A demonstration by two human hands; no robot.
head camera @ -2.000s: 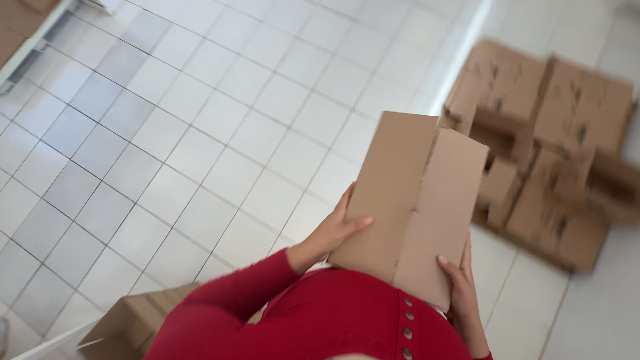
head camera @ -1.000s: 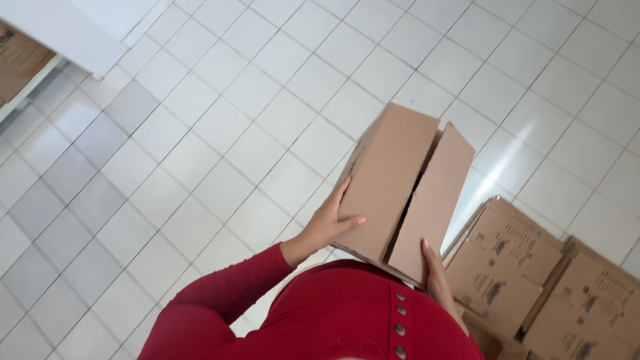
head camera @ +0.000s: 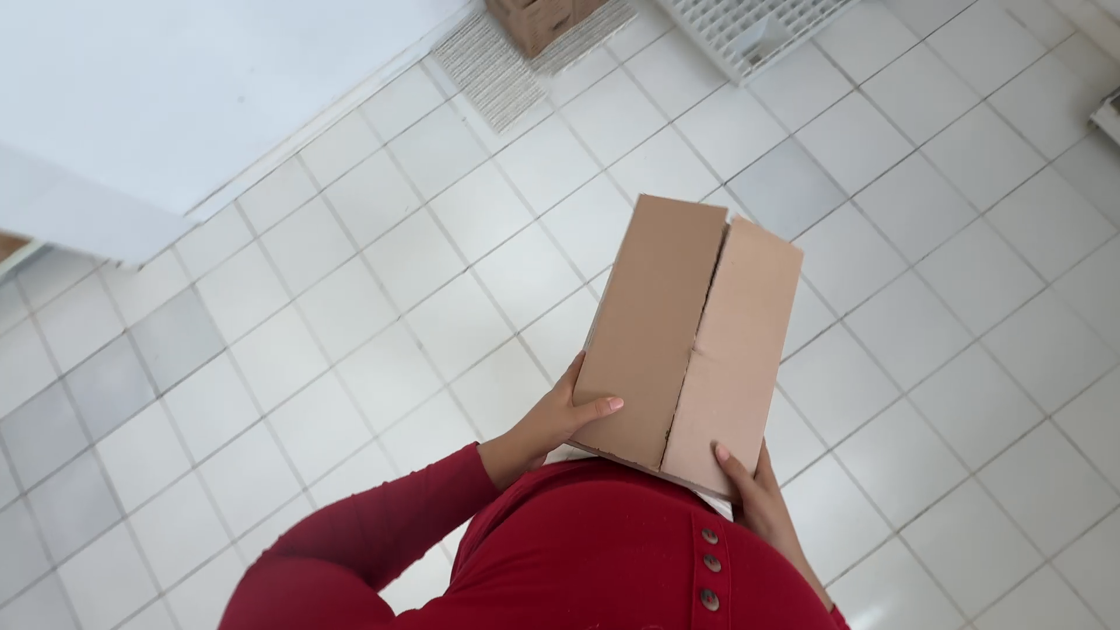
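Observation:
A cardboard box [head camera: 652, 324] with its two long top flaps folded in is held in front of my red buttoned top. A narrow dark gap runs between the flaps. My left hand [head camera: 577, 416] grips the box's lower left side, its thumb lying on the left flap. On the lower right side, my right hand [head camera: 752, 486] holds the box with its thumb against the right flap. The fingers of both hands are partly hidden by the box.
White tiles [head camera: 420, 332] cover the floor. A white panel or wall [head camera: 219, 96] fills the upper left. At the top are a brown cardboard carton [head camera: 538, 22], a ribbed grey mat [head camera: 490, 74] and a white plastic grid [head camera: 757, 31]. Part of an object [head camera: 1109, 114] shows at the right edge.
The view has swung to another part of the floor, and the flattened-looking cardboard at the right is out of sight. The gap between the flaps looks narrower than one second ago. Both hands still hold the box.

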